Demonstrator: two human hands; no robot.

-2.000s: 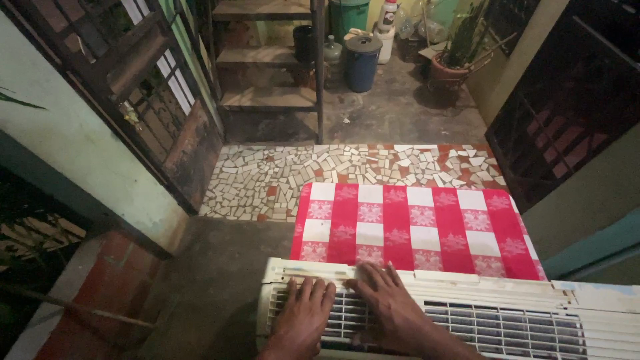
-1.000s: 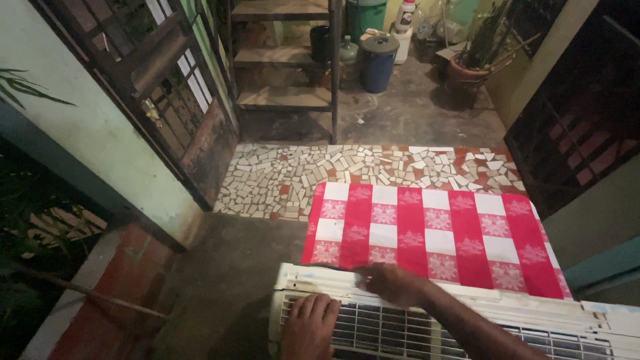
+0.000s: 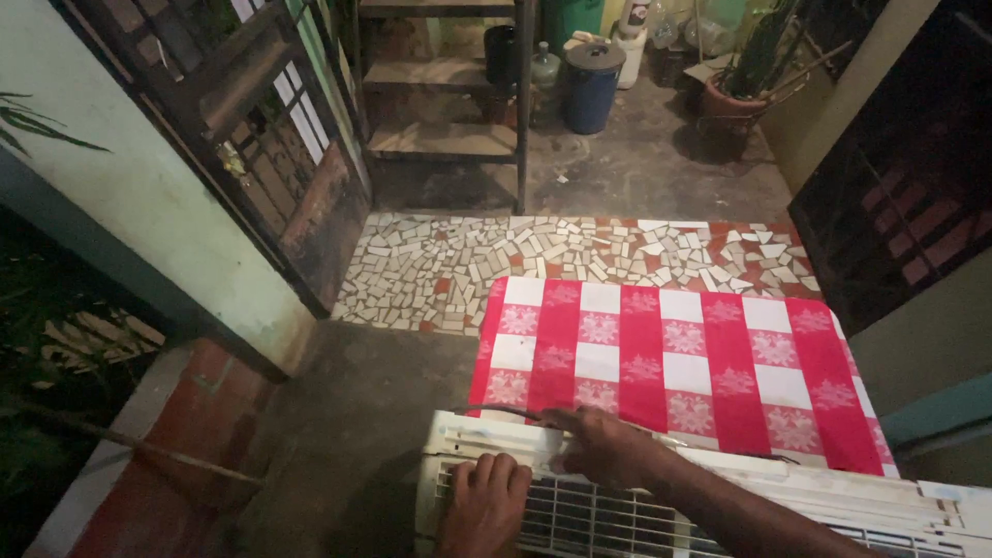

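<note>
An off-white plastic air-conditioner housing with a grille (image 3: 597,515) lies at the near edge of a table covered by a red-and-white checked cloth (image 3: 643,356). My left hand (image 3: 487,504) rests on the left part of the grille, its fingers bent over the slats. My right hand (image 3: 593,442) is at the far rim of the housing, with its fingers at a dark, thin cable (image 3: 496,408) that runs left along that rim. Whether the fingers close on the cable is hard to tell. The near side of the housing is cut off by the view.
Beyond the table are a broken-tile floor strip (image 3: 465,256), wooden steps (image 3: 442,139), a lidded blue bucket (image 3: 593,89) and a potted plant (image 3: 732,105). A barred metal door (image 3: 256,116) stands at the left, above a low red ledge (image 3: 186,434).
My right hand has gone from the grille to the housing's far rim, where the dark cable now shows. My left hand stays on the grille.
</note>
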